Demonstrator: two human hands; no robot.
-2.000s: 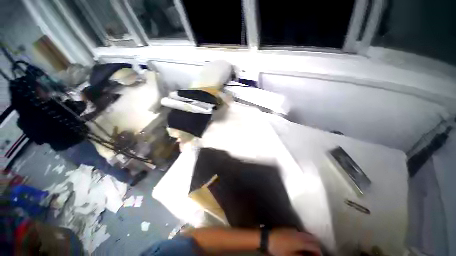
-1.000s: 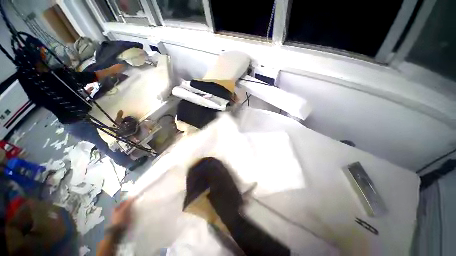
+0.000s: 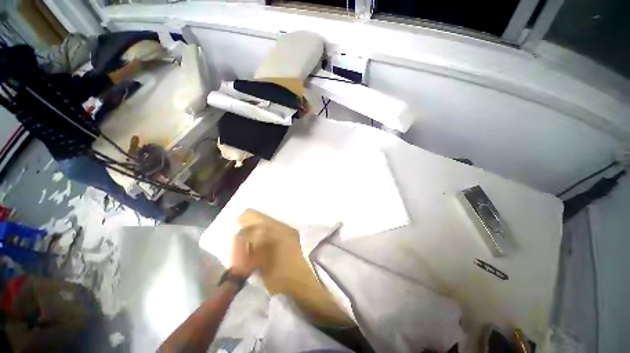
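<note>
A tan piece (image 3: 290,265) lies near the front of the table, running down to the bottom edge. My left hand (image 3: 245,254), with a dark band on the wrist, is at its upper left edge; the fingers are blurred but seem to grip it. Pale grey-white cloth or sheet (image 3: 387,286) lies folded to the right of the tan piece, and more lies below my hand. A large white sheet (image 3: 325,179) lies flat behind. My right hand is not in view.
A grey metal block (image 3: 482,219) and dark thread snips (image 3: 491,269) lie at right. A dark object with an orange-brown part (image 3: 519,340) is cut off at the bottom right. Stacked pieces (image 3: 254,136) hang over a padded arm (image 3: 290,58). A person (image 3: 62,103) works at far left.
The black panel has gone from sight and the tan piece now shows broadly. My left hand has moved right and up from the left sheet edge to the tan piece. The view has shifted.
</note>
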